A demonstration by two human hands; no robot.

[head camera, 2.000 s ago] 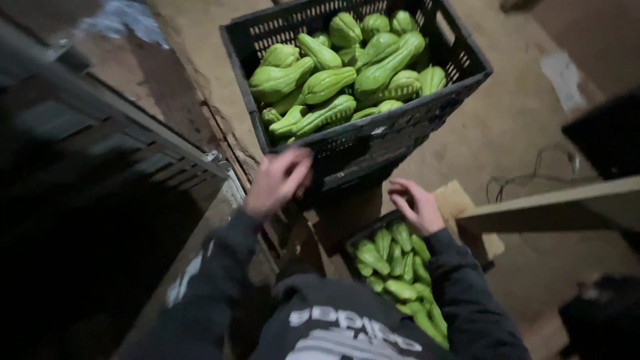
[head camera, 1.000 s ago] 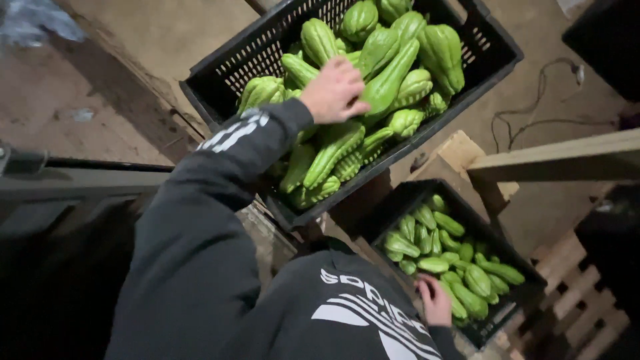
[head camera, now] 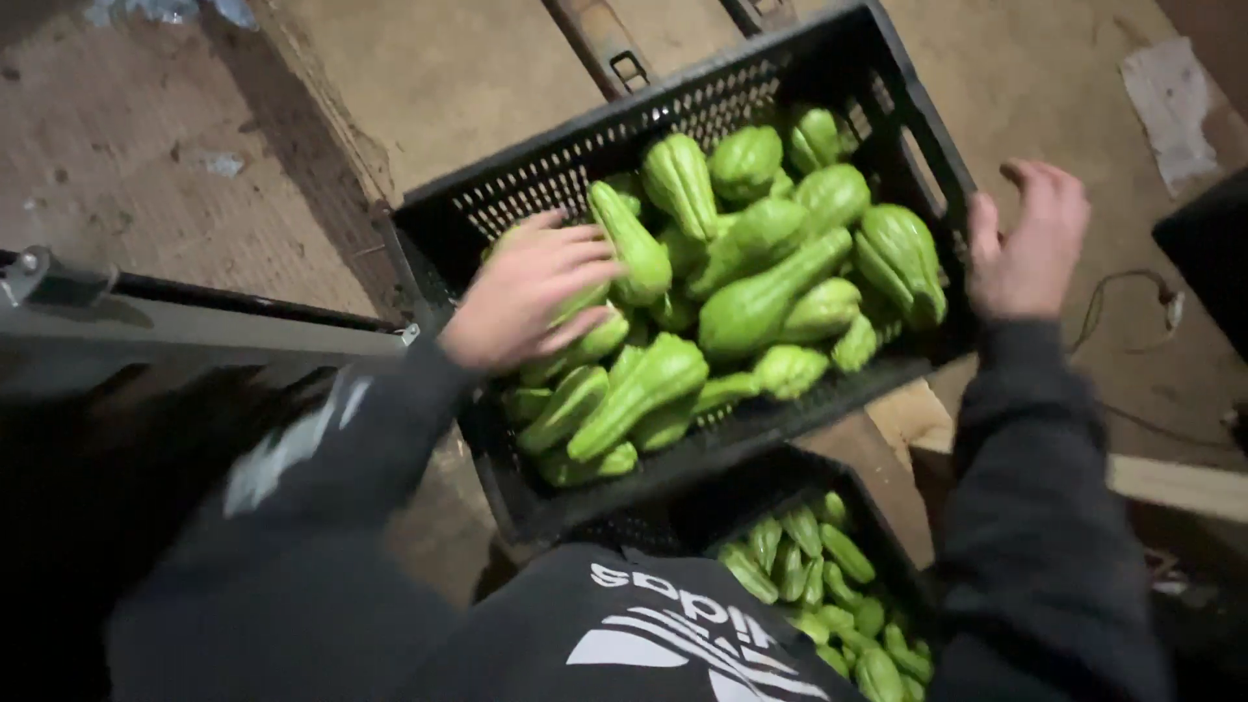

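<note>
Green chayotes lie loosely heaped in a black perforated plastic crate, which stands tilted across the middle of the view. My left hand rests over the chayotes at the crate's left end, its fingers spread and blurred; whether it grips one is hidden. At the right end, my right hand is beside the crate's rim near the handle slot, thumb and fingers apart, with nothing in it. A second, lower black crate with smaller chayotes stands below, partly hidden by my sweatshirt.
On the left is a metal frame with a dark rod. A wooden beam and a cable are at the right. Metal bars lie beyond the crate, and a flat pale scrap is on the floor.
My right hand has moved from the lower crate up to the right end of the upper crate. My left hand has shifted from the middle of the heap to its left side.
</note>
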